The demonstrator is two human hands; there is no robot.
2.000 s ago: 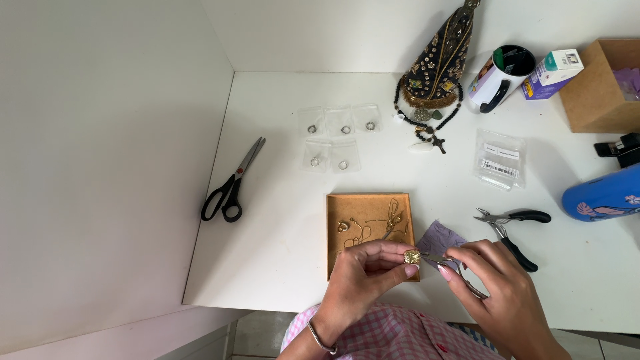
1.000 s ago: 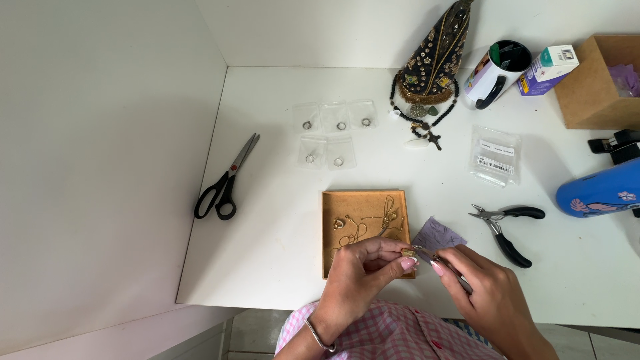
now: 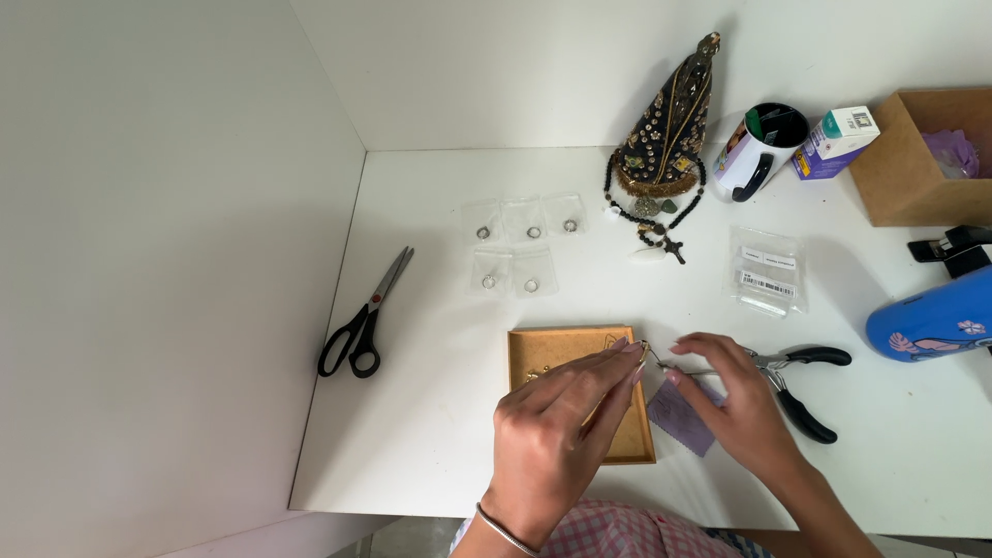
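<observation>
My left hand (image 3: 554, 426) is over the wooden tray (image 3: 649, 434), pinching a small gold-coloured piece (image 3: 645, 353) at its right edge. Just to the right, my right hand (image 3: 732, 403) has a thin metal tool (image 3: 701, 373) at its thumb and fingers, its tip close to the gold piece; the tool's exact kind is unclear. Gold-coloured jewelry (image 3: 536, 374) lies in the tray, largely hidden by my left hand. A purple cloth (image 3: 686, 418) with a zigzag edge lies partly beneath my right hand. Black-handled pliers (image 3: 802, 399) rest open beyond that hand.
Scissors (image 3: 368, 322) lie at left. Several small clear bags with rings (image 3: 533, 232) sit behind the tray. A draped statuette (image 3: 670, 124) with a black rosary (image 3: 701, 194), a mug (image 3: 756, 155), a small carton (image 3: 837, 143), a cardboard box (image 3: 899, 170), a labelled plastic bag (image 3: 767, 271) and a blue bottle (image 3: 930, 318) stand or lie rightward.
My left hand has turned, its back now facing up and covering more of the tray. The fingers of my right hand are spread wider, and its fingertips are farther from my left hand's.
</observation>
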